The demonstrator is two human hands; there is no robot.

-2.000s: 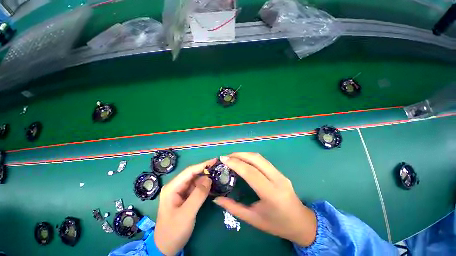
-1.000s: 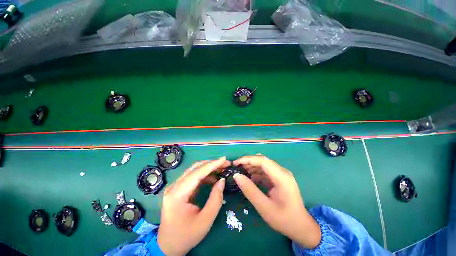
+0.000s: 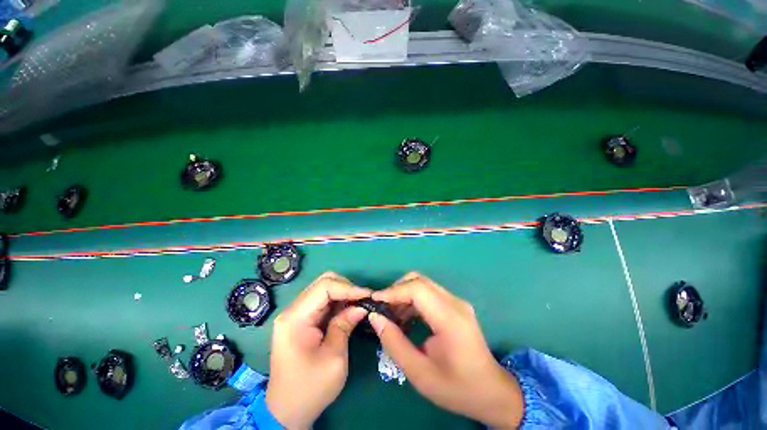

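Observation:
A round black unit (image 3: 374, 307) is held between both hands in the lower middle, tilted nearly edge-on. My left hand (image 3: 313, 353) pinches its left side with thumb and fingers. My right hand (image 3: 437, 344) pinches its right side, with the two thumbs close together. Most of the unit is hidden by the fingers. A heap of small white parts (image 3: 390, 368) lies on the bench mat just below the hands, partly covered by my right hand.
More black units lie left (image 3: 250, 302) and right (image 3: 686, 303) on the mat. Silvery pieces (image 3: 177, 368) lie at lower left. Beyond the red line, spaced units (image 3: 414, 155) sit on the green conveyor (image 3: 311, 168). Clear plastic bags (image 3: 538, 50) and a white card (image 3: 370, 38) are on the far rail.
The held unit was facing up with its pale centre showing; it has been tipped edge-on and the fingers have closed around it. The camera view has shifted slightly.

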